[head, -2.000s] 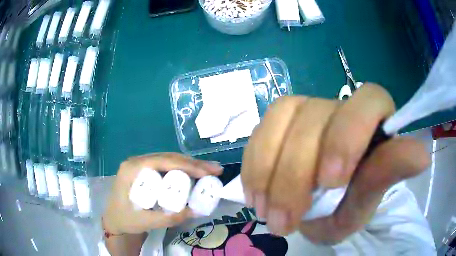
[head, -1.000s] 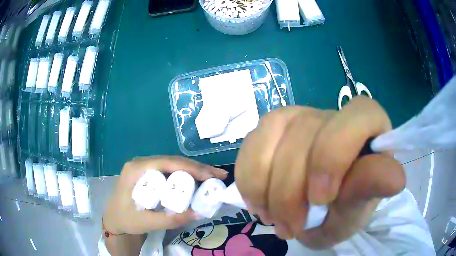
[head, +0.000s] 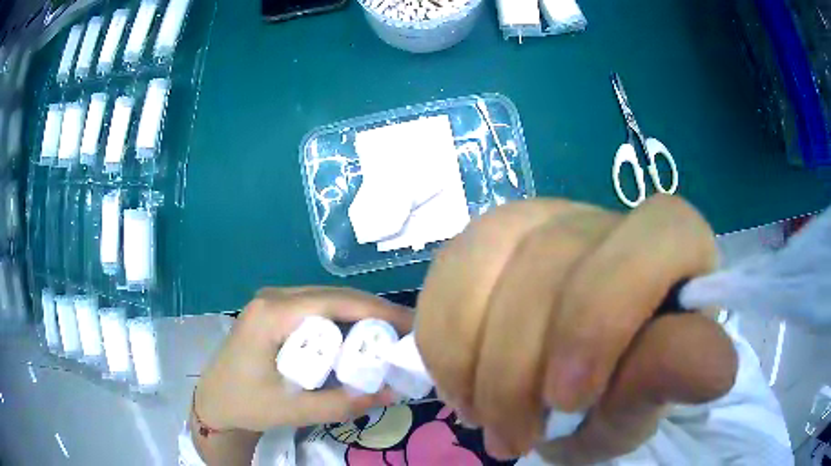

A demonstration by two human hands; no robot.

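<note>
My left hand [head: 260, 364] holds white plastic housings side by side, rounded end faces up. Two faces with small marks show clearly, one of them the left housing [head: 310, 353]. White material to their right is partly covered, so I cannot tell where a third housing ends and the cloth begins. My right hand [head: 565, 319] is closed in a fist around a white wiping cloth [head: 774, 278]. A short black section shows between its fingers, and the cloth's loose tail trails right. The cloth's narrow end is close to the second housing; contact is unclear.
A clear blister tray [head: 178, 209] with rows of white housings lies left. A small clear box [head: 319, 227] holds white cloth squares [head: 410, 173] and a swab. Scissors [head: 642, 164] lie right. A swab tub [head: 424, 32], a phone [head: 301, 7] and wrapped white blocks [head: 519, 18] are at the back.
My left hand and the housings have shifted right, towards my right fist. The cloth's tip, earlier at the rightmost housing, is now near the second one. The rightmost housing is no longer clearly seen.
</note>
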